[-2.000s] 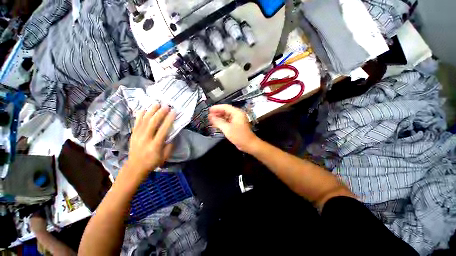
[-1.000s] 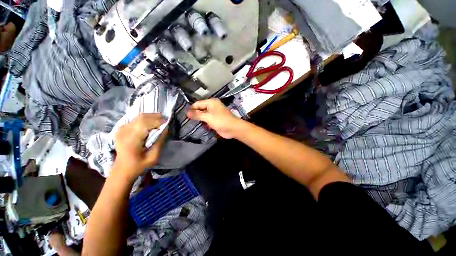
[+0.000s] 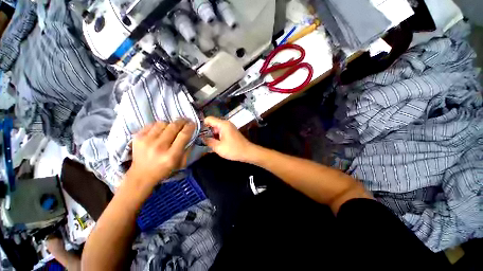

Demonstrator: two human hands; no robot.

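A grey-white striped garment [image 3: 151, 100] lies bunched at the needle area of the white overlock machine [image 3: 220, 69]. My left hand [image 3: 163, 147] is on the garment, with its fingers bent over the edge of the cloth. My right hand [image 3: 225, 138] pinches the same edge just to the right, thumb and fingers together. The presser foot and needle are too dark and blurred to make out. Plain grey cloth [image 3: 95, 117] shows behind the striped part.
Red-handled scissors [image 3: 286, 69] lie right of the needle area, near a blue pen and a yellow-orange stick. Cut grey pieces [image 3: 352, 24] are at upper right. Striped garments [image 3: 408, 132] heap at right. A blue basket [image 3: 170, 201] is below my left hand. Another person's arm [image 3: 62, 253] shows lower left.
My hands have come close together at the cloth edge. The striped cloth is spread flatter over the needle area, and its edge has turned towards me. The view has shifted slightly.
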